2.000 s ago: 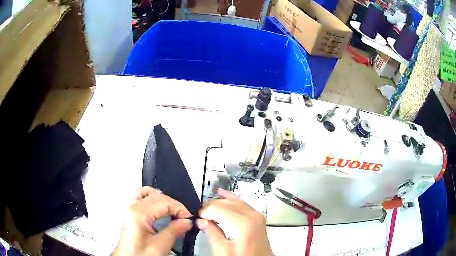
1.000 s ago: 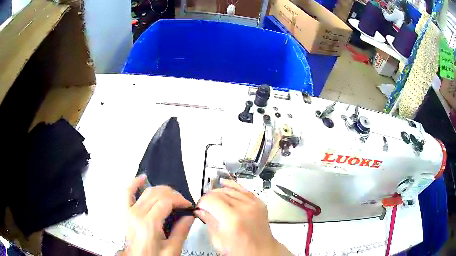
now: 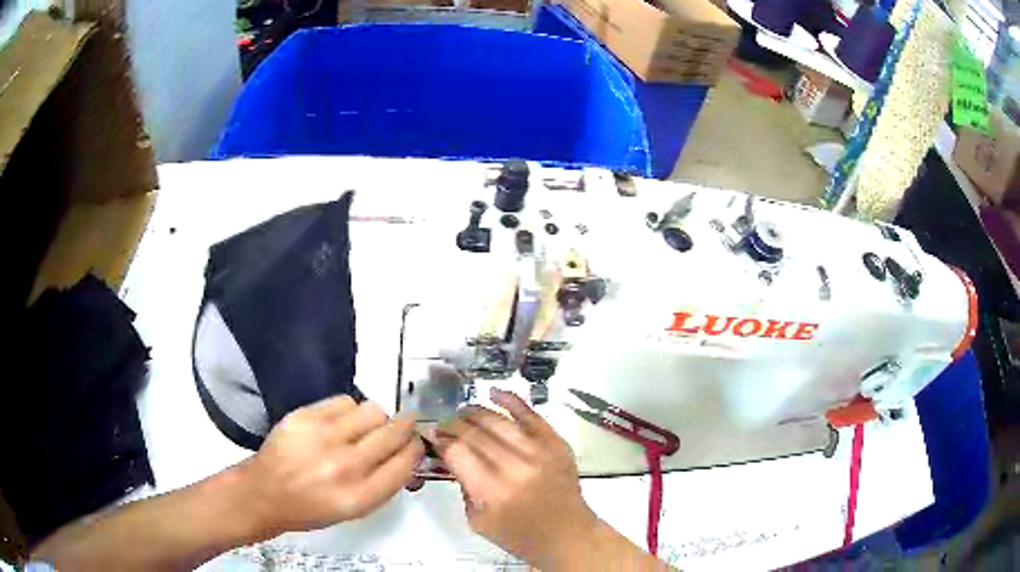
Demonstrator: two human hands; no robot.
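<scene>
A black fabric panel [image 3: 291, 296] lies on the table left of the needle area, its lower right corner running under my fingers. A pale area shows inside its curved left edge. My left hand [image 3: 341, 458] pinches the fabric's edge just in front of the needle plate [image 3: 436, 393]. My right hand [image 3: 515, 464] is beside it, its fingertips on the same edge, close to the presser foot area. The white sewing machine [image 3: 738, 369] stands at the right. The needle tip is too blurred to tell.
Thread snips [image 3: 626, 425] with a red ribbon [image 3: 654, 503] lie against the machine. A black fabric heap [image 3: 78, 391] is at the left by a cardboard carton [image 3: 101, 235]. A large blue bin [image 3: 436, 101] stands behind the table. An open box [image 3: 660, 39] is beyond.
The panel has spread out wider on the table at the left. Both hands have moved with its edge to the needle plate. The whole view has shifted a little.
</scene>
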